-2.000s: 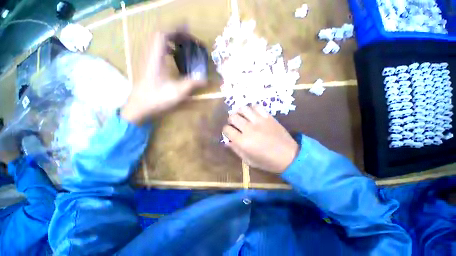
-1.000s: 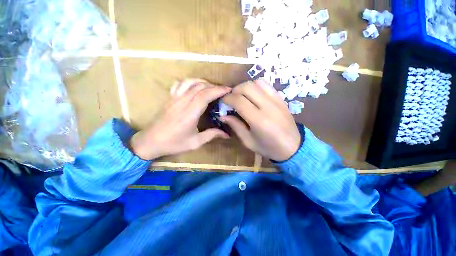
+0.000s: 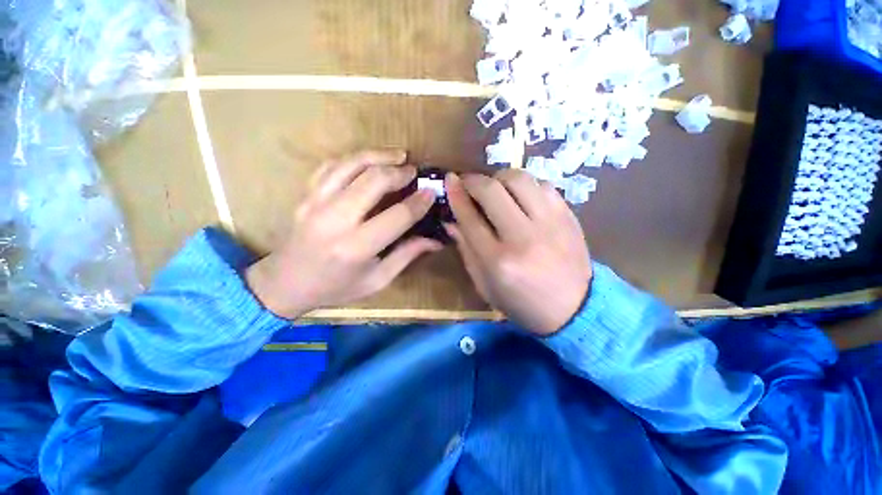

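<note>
A small white plastic housing [image 3: 431, 184] lies between the fingertips of both hands, over a round dark dish [image 3: 437, 224]. My left hand [image 3: 353, 232] is at the dish's left side, its fingers on the dish and the housing. My right hand [image 3: 514, 242] is on the right, its fingertips pressed to the housing's right side. The fingers cover most of the dish, and no smaller part can be made out. A pile of loose white housings [image 3: 580, 82] lies just beyond my right hand.
A black tray [image 3: 749, 232] with rows of white parts stands at right, below a blue bin [image 3: 808, 29]. Single white parts [image 3: 694, 114] lie between pile and tray. Crumpled clear bags [image 3: 73, 193] lie at left. Another person's arm [image 3: 856, 329] shows at the right edge.
My left hand has brought the dark dish from the upper left to the front of me. My right hand has left the pile's edge and met it. The white housing now shows between the fingertips.
</note>
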